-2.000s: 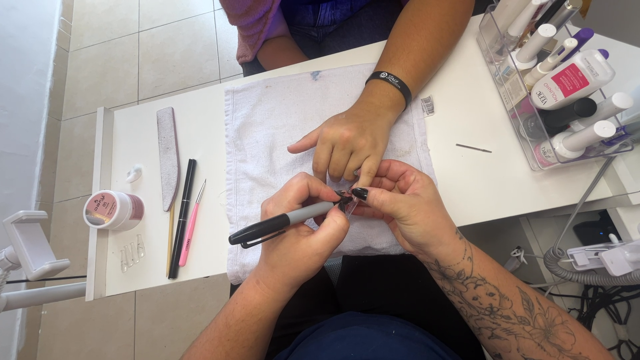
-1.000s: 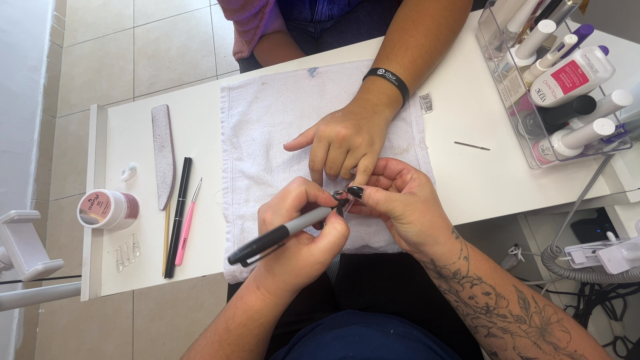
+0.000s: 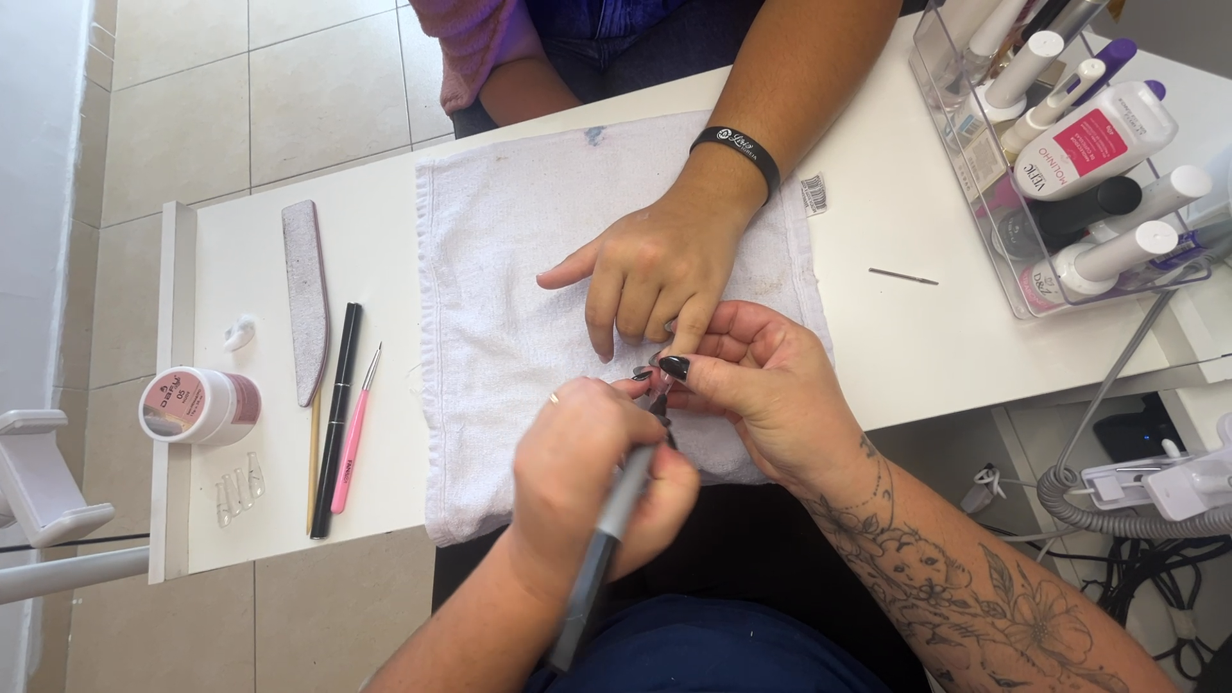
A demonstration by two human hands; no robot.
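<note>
My left hand (image 3: 597,472) is shut on a grey and black marker pen (image 3: 611,539), its tip at a clear nail tip (image 3: 660,383) on a finger of another person's hand (image 3: 664,255). My right hand (image 3: 770,385), with dark nails, pinches that fingertip between thumb and fingers. The other person's hand lies palm down on a white towel (image 3: 510,289) and wears a black wristband (image 3: 736,154). My fingers partly hide the pen's tip.
At left lie a nail file (image 3: 305,298), a black pen-like tool (image 3: 337,423), a pink brush (image 3: 356,443), a jar (image 3: 200,405) and several clear nail tips (image 3: 241,489). A metal bit (image 3: 903,277) lies near a clear organizer (image 3: 1001,260) with bottles.
The pen's rear end has swung down toward my body as my left hand turned. My right hand keeps its hold on the other person's finger.
</note>
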